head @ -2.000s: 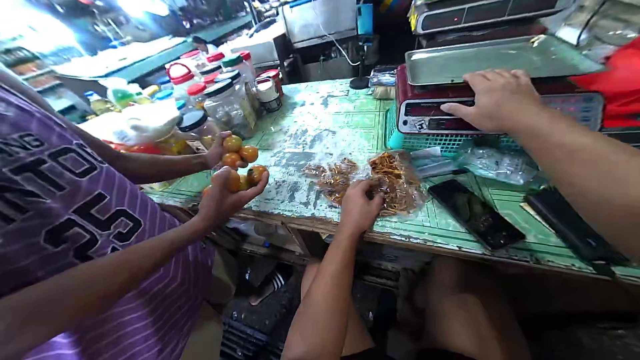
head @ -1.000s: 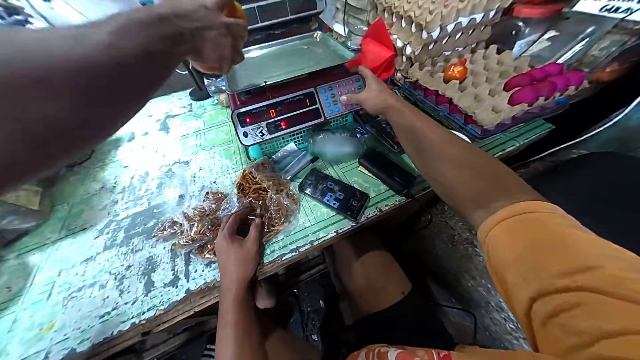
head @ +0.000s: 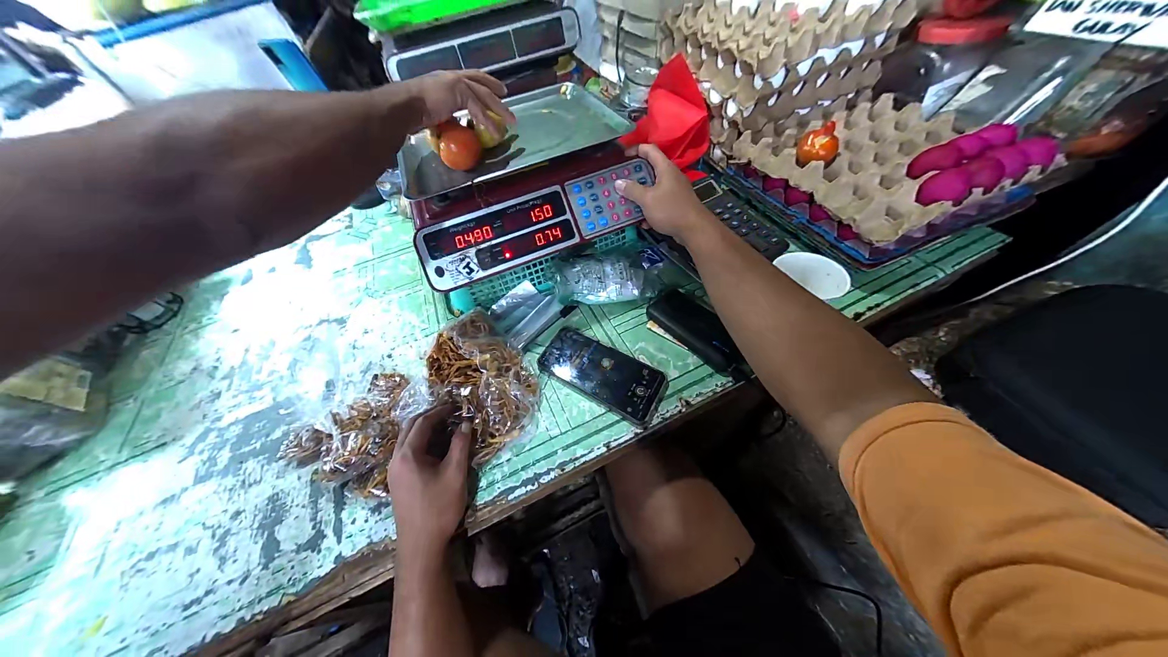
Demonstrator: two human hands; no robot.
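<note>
My right hand (head: 664,193) reaches over the keypad (head: 606,199) of a red digital price scale (head: 497,239) with lit digits, its thumb by the keys. On the scale's metal tray (head: 557,123) lie tomatoes (head: 460,148), one orange-red, one yellowish. Another person's hand (head: 461,99) rests over them, its arm crossing from the left. My left hand (head: 433,456) lies at clear plastic bags of brown, stick-like snacks (head: 484,379); its fingertips touch the plastic, but whether they grip it is hidden. More bagged snacks (head: 351,433) lie just left of it.
Near the table edge (head: 538,488) lie a smartphone (head: 602,372) and a black wallet (head: 698,330). A plastic bag (head: 607,278), a calculator (head: 744,224) and a white dish (head: 812,275) sit near the scale. Egg trays (head: 862,173) hold magenta eggs (head: 981,169) at right. Another scale (head: 484,46) stands behind.
The other person's hand has brought tomatoes from the left onto the tray. My right hand has moved from the tray's edge to the keypad. The view has swung right.
</note>
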